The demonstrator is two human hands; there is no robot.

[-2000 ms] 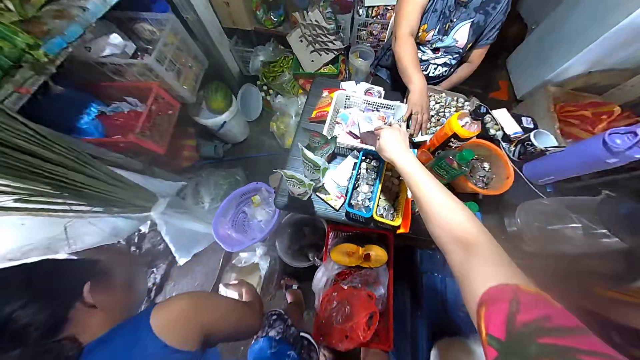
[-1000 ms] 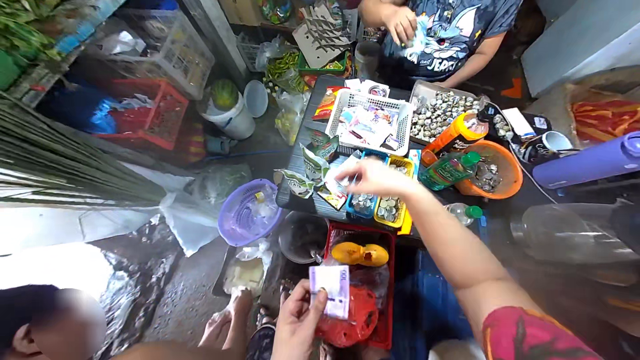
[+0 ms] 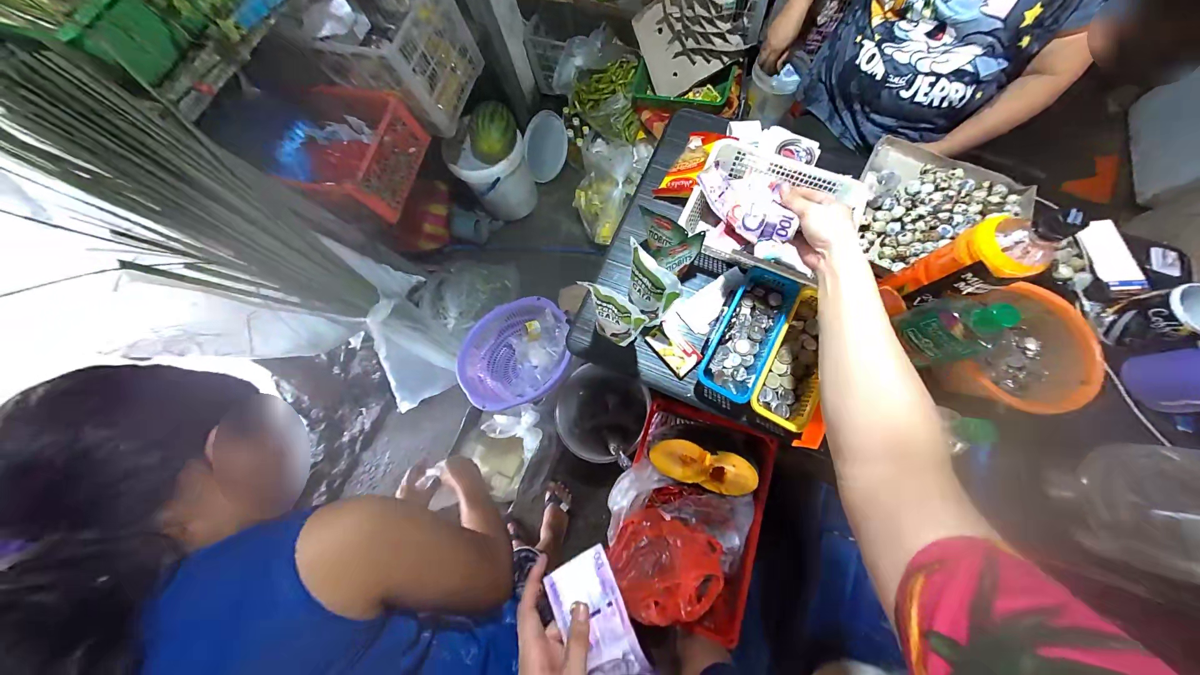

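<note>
My left hand [image 3: 553, 637] grips a violet banknote [image 3: 592, 609] at the bottom middle, its thumb across the note. My right hand [image 3: 817, 225] reaches over the dark table, its fingers on banknotes [image 3: 755, 208] at a white plastic basket [image 3: 825, 178]; whether it grips them is hard to tell. Nearer to me are a blue basket [image 3: 717, 361] and a yellow basket [image 3: 767, 398], both with coins [image 3: 742, 342]. Green snack packets [image 3: 652, 277] stand left of them. To the right of my forearm, a green-capped bottle [image 3: 947, 333] lies over an orange bowl [image 3: 1078, 375] with coins.
Small speckled eggs [image 3: 947, 220] fill a tray behind the bowl. A red crate [image 3: 750, 581] holds a cut squash [image 3: 703, 467] and plastic bags. A purple basket [image 3: 469, 375] is beside the table. One person in blue [image 3: 328, 600] crouches at left; another [image 3: 923, 75] is across the table.
My right hand has moved from above the snack packets and coin baskets to the white basket. My left hand, holding the banknote, is lower in view. The person in blue has leaned further in.
</note>
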